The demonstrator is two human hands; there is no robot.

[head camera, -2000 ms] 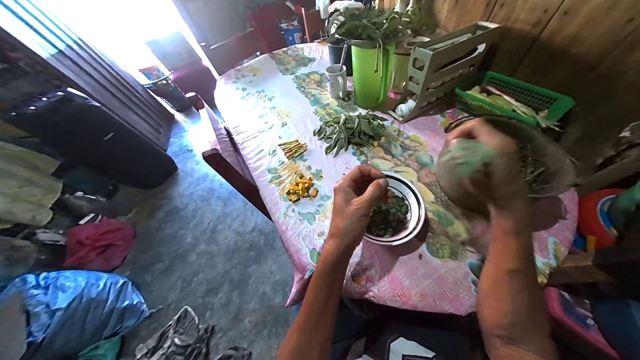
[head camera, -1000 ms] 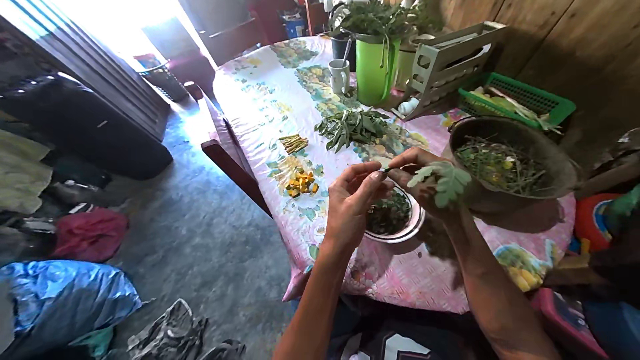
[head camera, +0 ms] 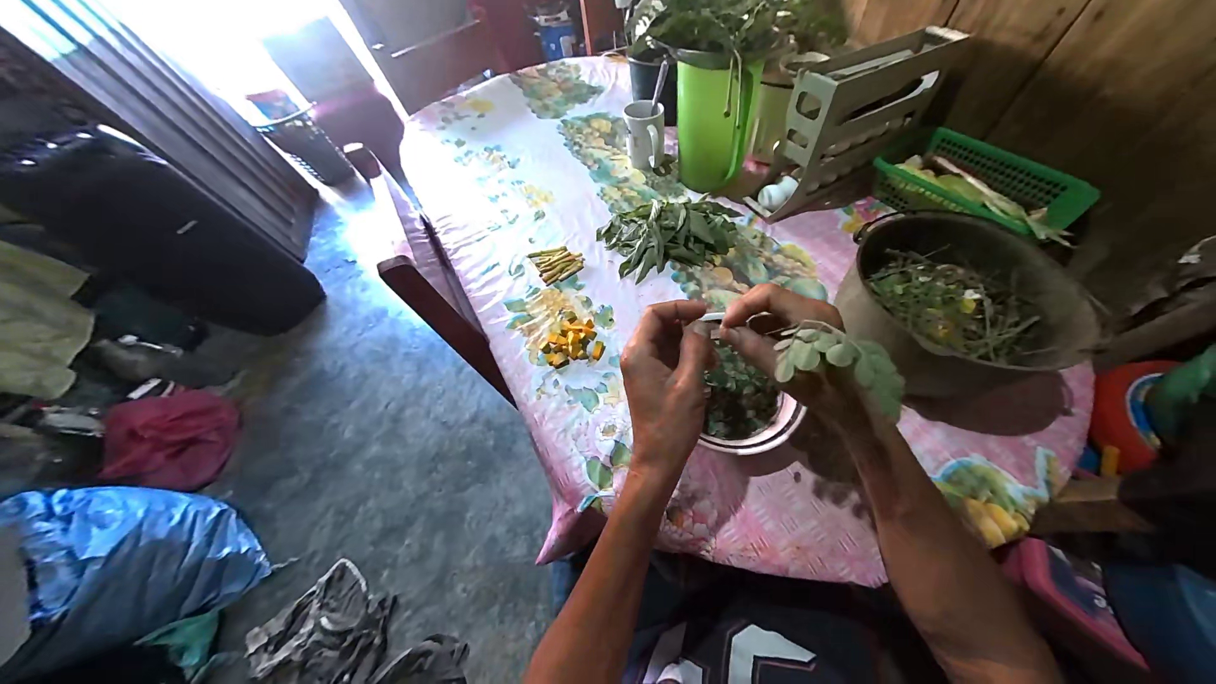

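Note:
My right hand [head camera: 793,342] grips a leafy green sprig [head camera: 844,363] with small rounded leaves, which hangs toward the right. Thumb and fingertips of my left hand [head camera: 670,370] pinch close beside the right fingertips; whatever lies between them is too small to make out. Both hands are above a white bowl with a dark rim [head camera: 784,427], partly hidden by them, that holds loose dark green leaves [head camera: 736,394]. Left of the bowl lie diced orange-yellow pieces [head camera: 572,342] and a small bunch of cut stalks [head camera: 557,265]. A pile of long green leaves [head camera: 670,233] rests beyond the hands.
A large pot [head camera: 883,332] with plant scraps stands at right, a green plastic basket [head camera: 1083,195] behind it. Farther back are a slatted rack [head camera: 855,104], a green pitcher [head camera: 708,123] of greens and a white mug [head camera: 644,135]. A wooden chair [head camera: 442,323] touches the table's left side.
Two seconds ago my right hand was over the pot, apart from the left. It moved left to meet my left hand above the bowl, and has stayed there with the sprig.

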